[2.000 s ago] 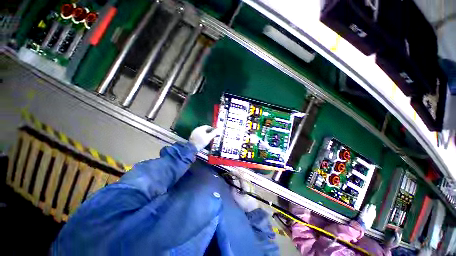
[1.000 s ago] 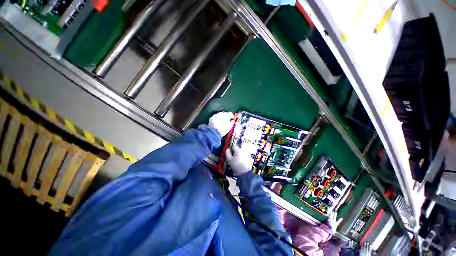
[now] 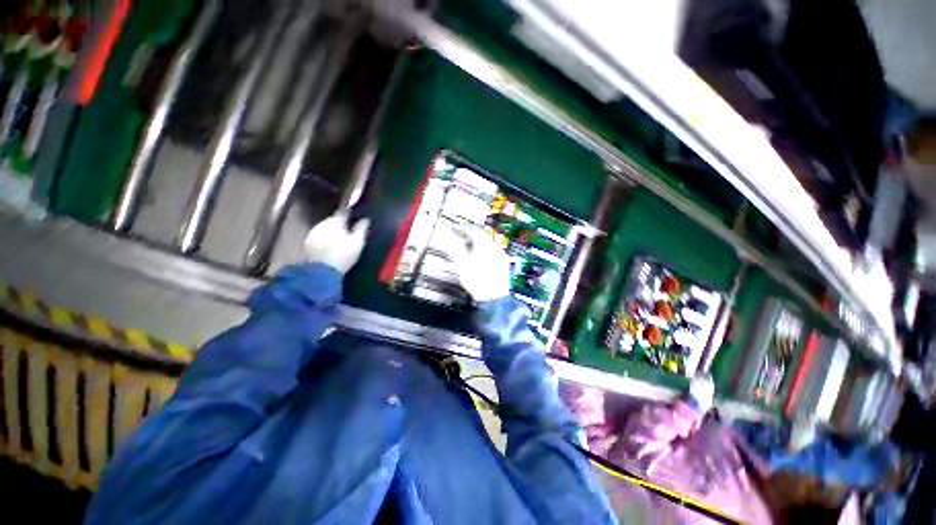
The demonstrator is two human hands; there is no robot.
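A populated circuit board (image 3: 518, 231) with white blocks, yellow parts and a green area lies in a thin metal tray on a dark green carrier board (image 3: 493, 113). A red-orange strip (image 3: 408, 231) shows along its left edge. My left hand (image 3: 337, 242), in a white glove, is left of the board, apart from it, over the carrier's near left edge; it looks empty, fingers spread. My right hand (image 3: 482, 265), in a white glove, is over the middle of the board. It is blurred, and whether it holds anything cannot be told.
Bare conveyor rollers (image 3: 221, 164) lie to the left. A second board with red rings (image 3: 662, 316) lies to the right, beside a coworker's pink sleeve (image 3: 657, 431). A black and yellow cable (image 3: 657, 488) trails at lower right. A white shelf (image 3: 708, 123) runs along the far side.
My left hand has moved left, off the board's left edge. My right hand has moved from the near left part to the middle of the board. The view has shifted.
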